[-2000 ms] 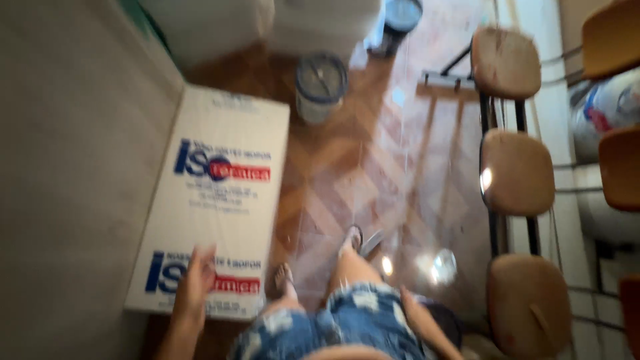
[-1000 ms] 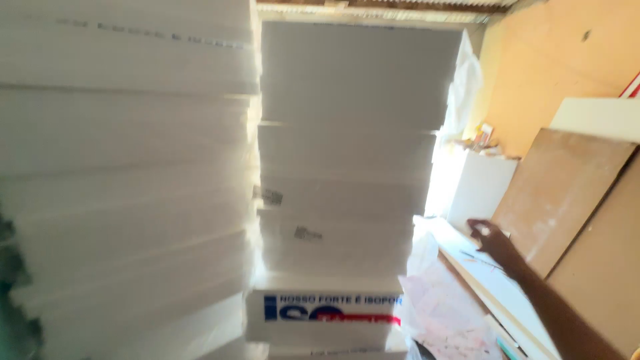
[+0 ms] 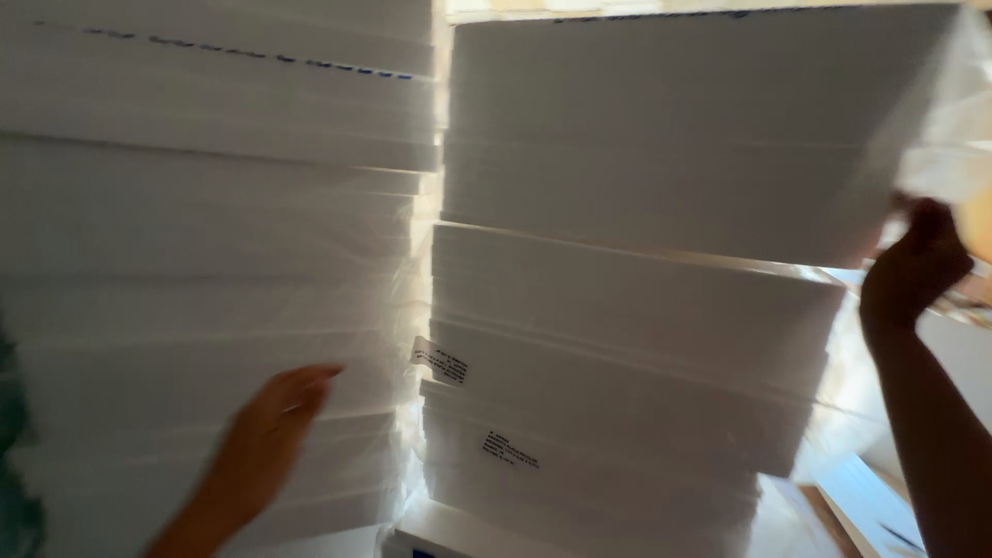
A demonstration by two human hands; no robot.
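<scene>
A tall stack of white foam blocks (image 3: 666,155) in clear plastic wrap fills the middle and right of the view. Beside it on the left rises a second wrapped stack of white foam (image 3: 194,225), split from the first by a narrow bright gap. My left hand (image 3: 283,418) is raised in front of the left stack, fingers pointing right, with nothing seen in it. At the right stack's right edge, by the upper block's lower corner, is my right hand (image 3: 914,256); it is dark and blurred, and whether it grips the block or its wrap cannot be made out.
Two printed labels, one of them a small label (image 3: 440,360), show on the right stack. A white block with blue print (image 3: 434,542) lies at the bottom. Boards (image 3: 868,496) lean at the lower right. Something dark green (image 3: 15,434) hangs at the left edge.
The view has swung up from the floor and chairs and come nearer the stacks. My right hand, lower by the boards one second ago, is now up at the stack's right edge. My left hand has come into view.
</scene>
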